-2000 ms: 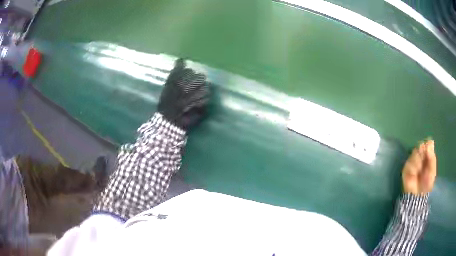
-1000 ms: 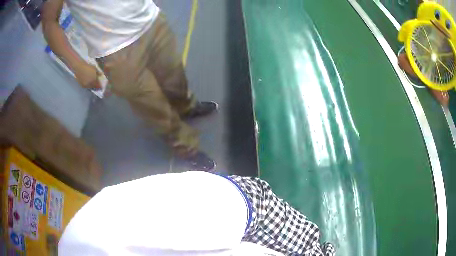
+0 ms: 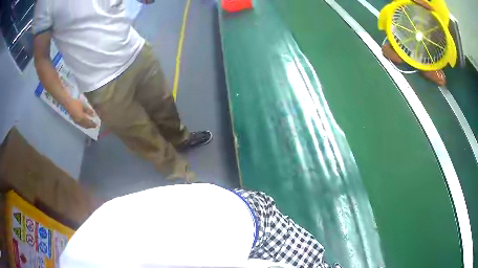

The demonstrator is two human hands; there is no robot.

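Observation:
Neither of my hands can be seen. A black-and-white checked oversleeve (image 3: 285, 235) and a white garment sleeve (image 3: 167, 227) show at the bottom edge. The hand beyond the checked cuff is cut off by the frame's lower edge. Nearest in front of me is the long green bench (image 3: 267, 131), with glossy, wrinkled light reflections on its mat. No workpiece shows on it in this view.
A red container (image 3: 237, 5) is at the bench's far end. A yellow fan (image 3: 418, 35) with orange feet stands at the upper right beyond a pale curved strip (image 3: 419, 115). A person (image 3: 141, 104) stands left of the bench. A yellow labelled panel (image 3: 36, 230) is at lower left.
The view has swung left, away from the white plate and both hands. Since one second ago, the fan and person have shifted left in view, and the red container has come in.

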